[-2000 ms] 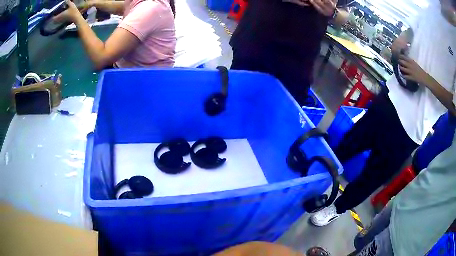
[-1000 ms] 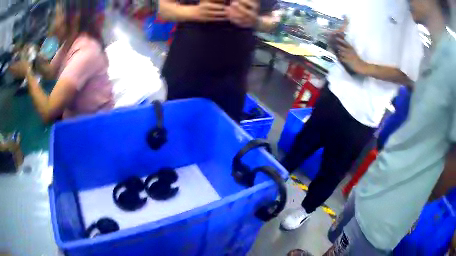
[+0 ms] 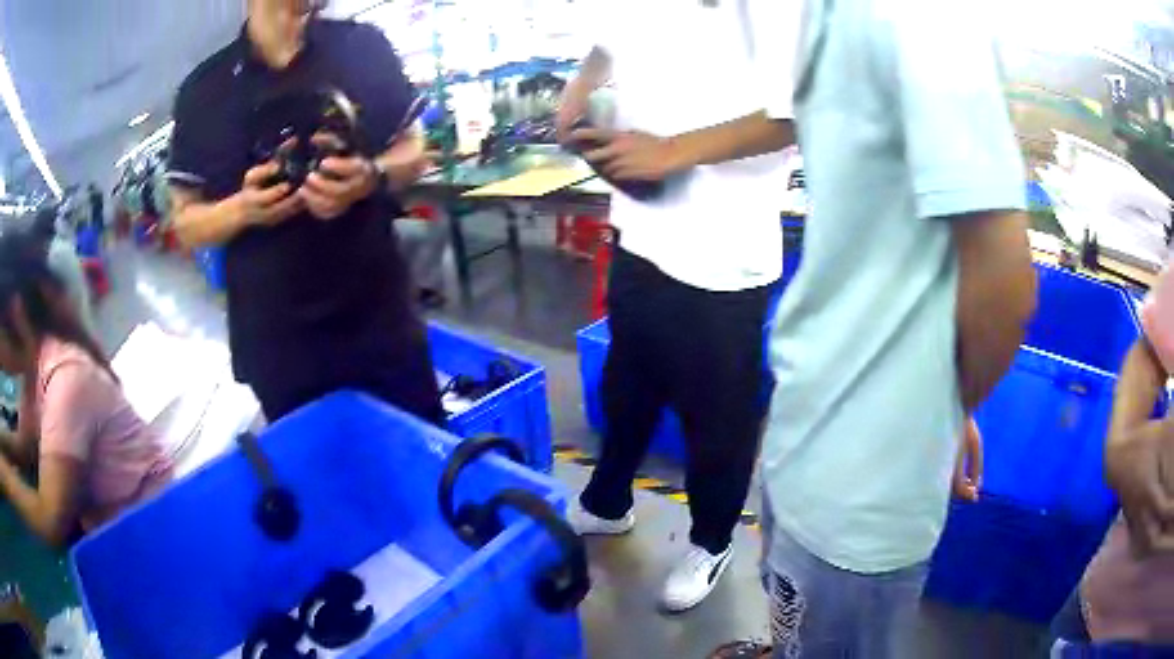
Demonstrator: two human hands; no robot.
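A large blue crate (image 3: 373, 444) stands at the lower left of the head view, cut off by the lower edge. Two black headphones (image 3: 337, 610) lie on a white sheet (image 3: 397, 577) inside it. One headphone (image 3: 276, 505) hangs on the inner far wall. Two more headphones (image 3: 563, 582) hang over the right rim, close together. Neither my left hand nor my right hand is in view.
A person in dark clothes (image 3: 303, 283) holds headphones behind the crate. People in white (image 3: 702, 213) and pale green (image 3: 856, 322) stand to the right. A person in pink (image 3: 90, 412) sits left. More blue crates (image 3: 515, 409) stand behind.
The view has turned right and up, so the crate now sits lower left and more people show. The person in dark clothes is now seen holding headphones.
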